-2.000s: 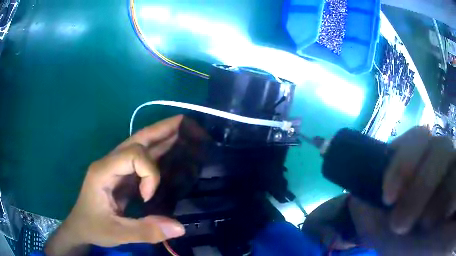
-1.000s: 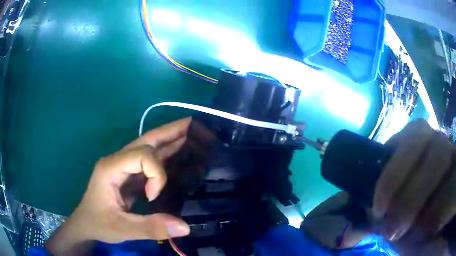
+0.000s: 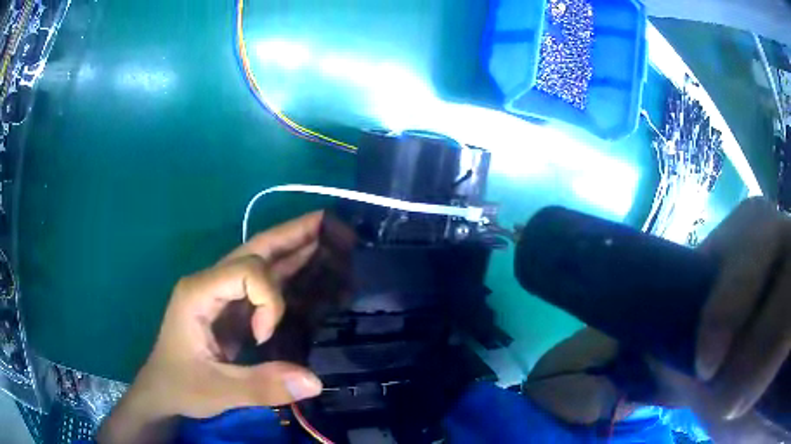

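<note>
A black housing (image 3: 390, 286) lies on the green bench top, its round collar towards the back. A white cable (image 3: 347, 195) runs across the collar to a small fitting at its right side, beside a silver screw (image 3: 462, 231). My left hand (image 3: 230, 338) grips the housing's left side, fingers and thumb spread around it. My right hand (image 3: 750, 303) holds a thick black electric screwdriver (image 3: 607, 273), pointing left. Its tip is at the fitting; whether it touches the screw is too blurred to tell.
A blue bin (image 3: 616, 74) holding silver screws stands at the back right. A pile of white-lead parts (image 3: 689, 165) lies at the right. Multicolour wires (image 3: 273, 113) trail from the collar over the bench top (image 3: 121, 199). Blue sleeves show at the bottom.
The screwdriver has moved left and its body now lies nearer the collar, hiding more of the bit. The left hand keeps its grip. The view has shifted slightly.
</note>
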